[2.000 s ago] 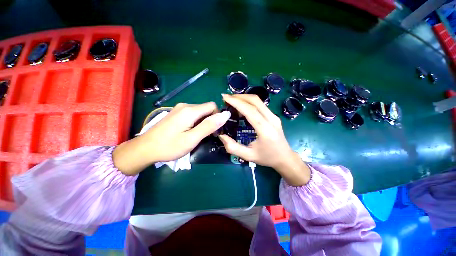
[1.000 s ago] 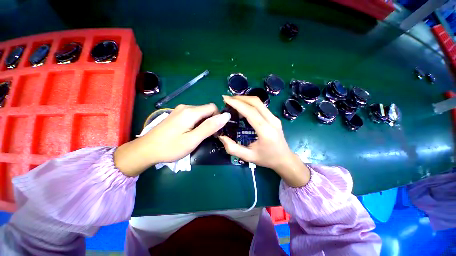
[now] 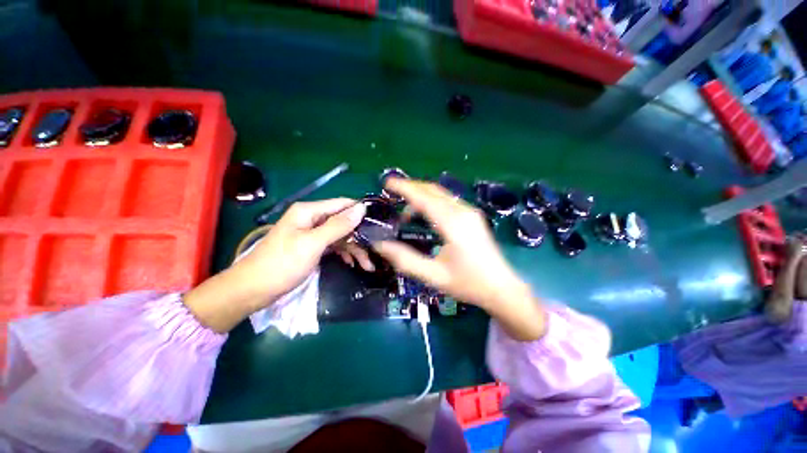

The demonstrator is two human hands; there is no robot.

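Observation:
My left hand point(image 3: 305, 239) holds a glossy black round unit point(image 3: 377, 223) between thumb and fingers, tilted above the test fixture. My right hand point(image 3: 447, 248) is bare and blurred, its thumb and fingers spread around the unit's right side; whether it touches the unit is not clear. Below lies the flat black test fixture point(image 3: 341, 301), partly hidden by my hands. The small blue circuit board point(image 3: 409, 287) shows under my right hand, with a white USB cable point(image 3: 428, 358) at its lower edge.
A red foam tray point(image 3: 133, 232) at left holds several black discs. A white cloth point(image 3: 296, 305) and a slim grey stick point(image 3: 305, 191) lie beside the fixture. Several black units point(image 3: 532, 227) lie to the right. Red trays point(image 3: 544, 40) stand at the back. Another person's arm shows at far right.
The view has shifted, showing more of the back and right. The round unit is now raised and visible in my left hand, and my right hand has opened wider.

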